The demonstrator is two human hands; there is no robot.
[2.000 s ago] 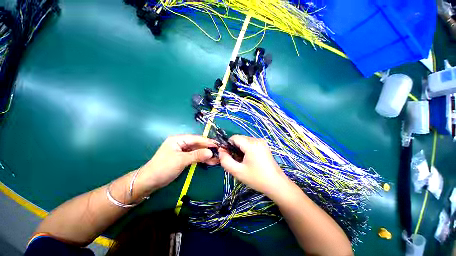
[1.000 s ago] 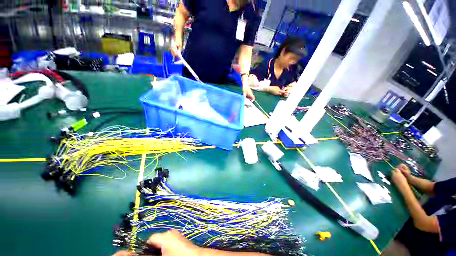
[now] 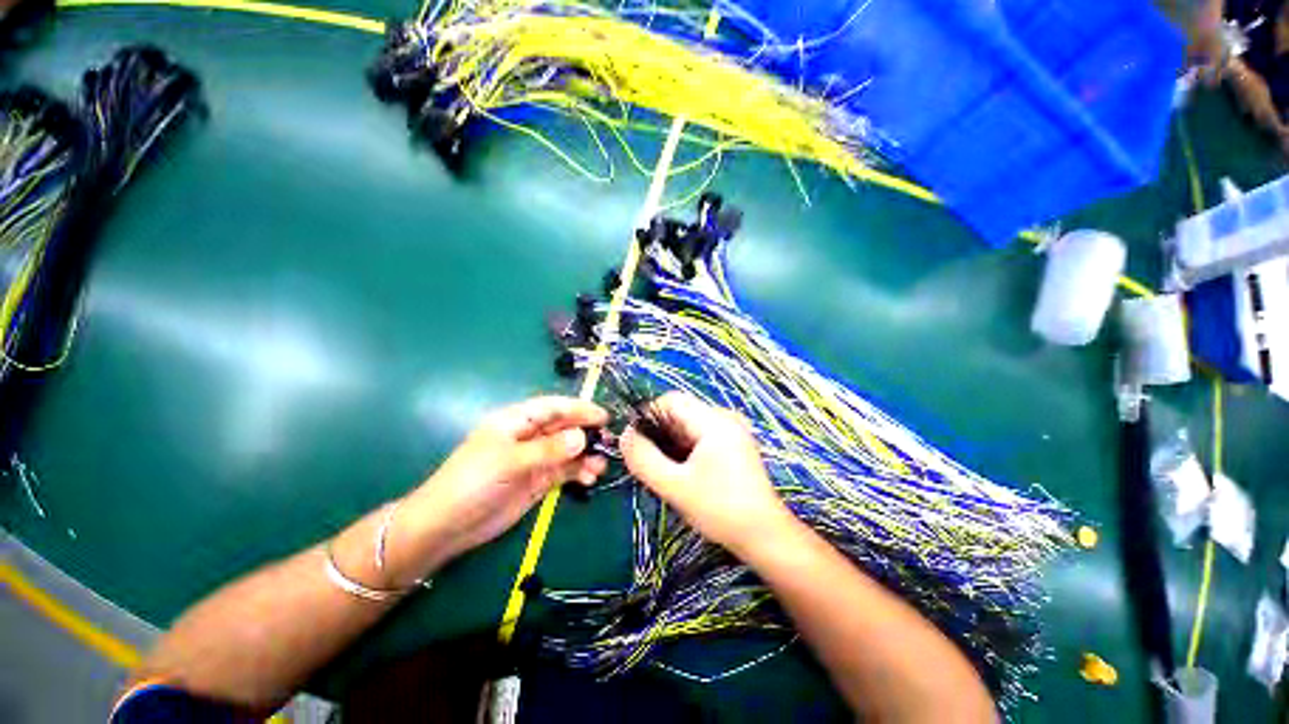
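Observation:
My left hand (image 3: 516, 460) is bare, with a bracelet at the wrist, and its fingertips pinch a small black connector housing (image 3: 595, 440). My right hand (image 3: 703, 460) holds thin black wires (image 3: 653, 419) between thumb and fingers. The fingertips of both hands are close together over the yellow tape line. The large harness bundle (image 3: 834, 410) of white, blue, yellow and black wires lies beside and under my right hand, its black connectors (image 3: 693, 238) at the upper left end. The wire tips at the housing are too small to make out.
A yellow wire bundle (image 3: 622, 71) lies at the top, beside a blue bin (image 3: 990, 106). A dark harness bundle (image 3: 85, 226) lies at the far left. White containers (image 3: 1079, 287), small clear bags (image 3: 1230, 516) and a dark tube (image 3: 1139, 538) are at the right. Yellow-orange pieces (image 3: 1097, 669) lie lower right.
The view has dropped from the room and other people back to the table. Both my hands are in full view again, my left fingers still on the housing.

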